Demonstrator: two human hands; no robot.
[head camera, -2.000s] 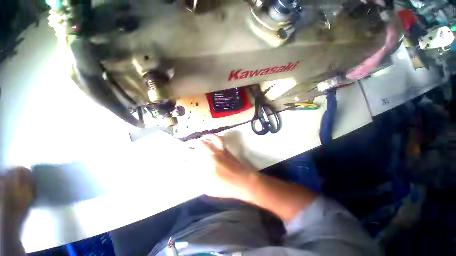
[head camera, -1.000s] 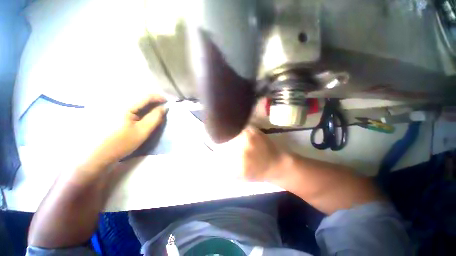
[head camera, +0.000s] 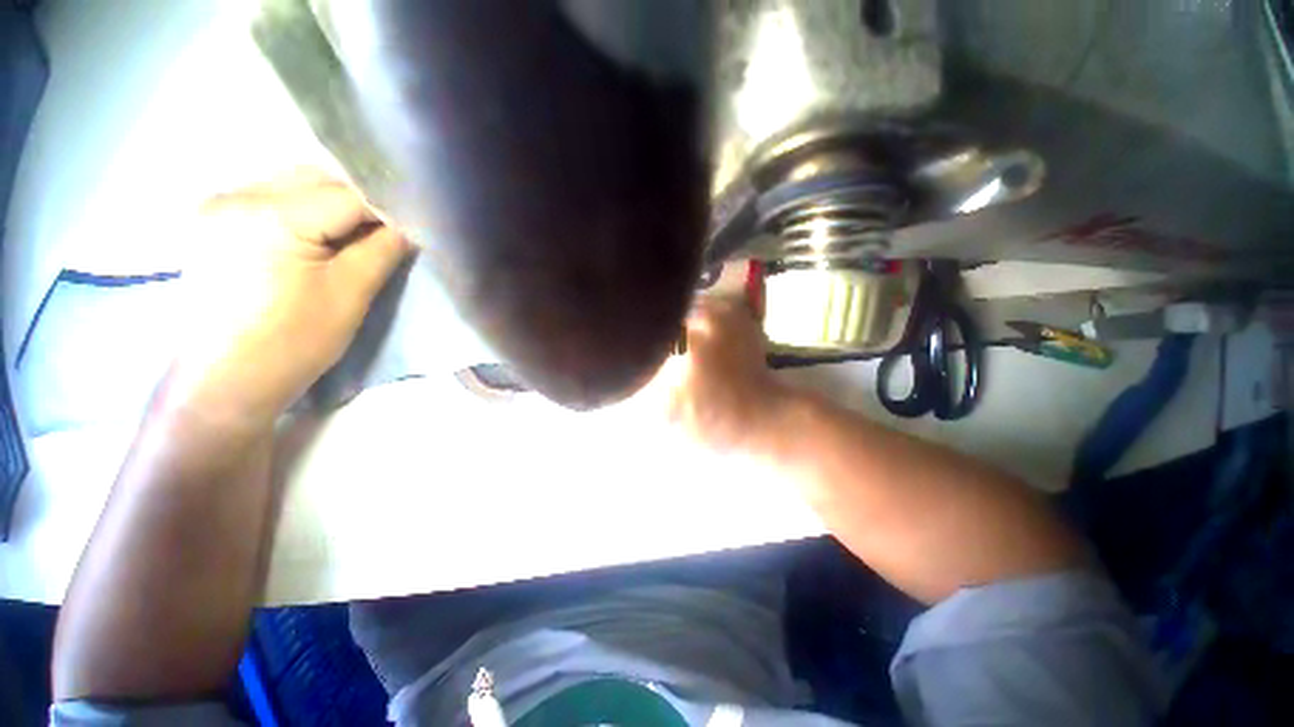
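Observation:
A fabric piece (head camera: 415, 330), pale blue-grey under strong glare, lies on the white table below the sewing machine head (head camera: 554, 213). My left hand (head camera: 291, 277) is at its left side, thumb and fingers pinched together at the cloth. My right hand (head camera: 727, 372) is right of the machine head's dark rounded end, near the cream ribbed tension knob (head camera: 834, 308). Its fingertips are hidden behind the head and washed out by glare, so its grip cannot be told. The needle area is hidden by the head.
Black-handled scissors (head camera: 930, 365) lie right of the knob, with yellow-green-handled snips (head camera: 1064, 344) farther right. A blue strip (head camera: 1140, 412) hangs over the table's right edge. Another pale cloth with a dark edge (head camera: 107, 327) lies at the far left. Part of a red-bordered object shows behind the knob.
The view has moved close to the machine head. My left hand came from the far left edge onto the cloth, then moved up and left. My right hand stays beside the head.

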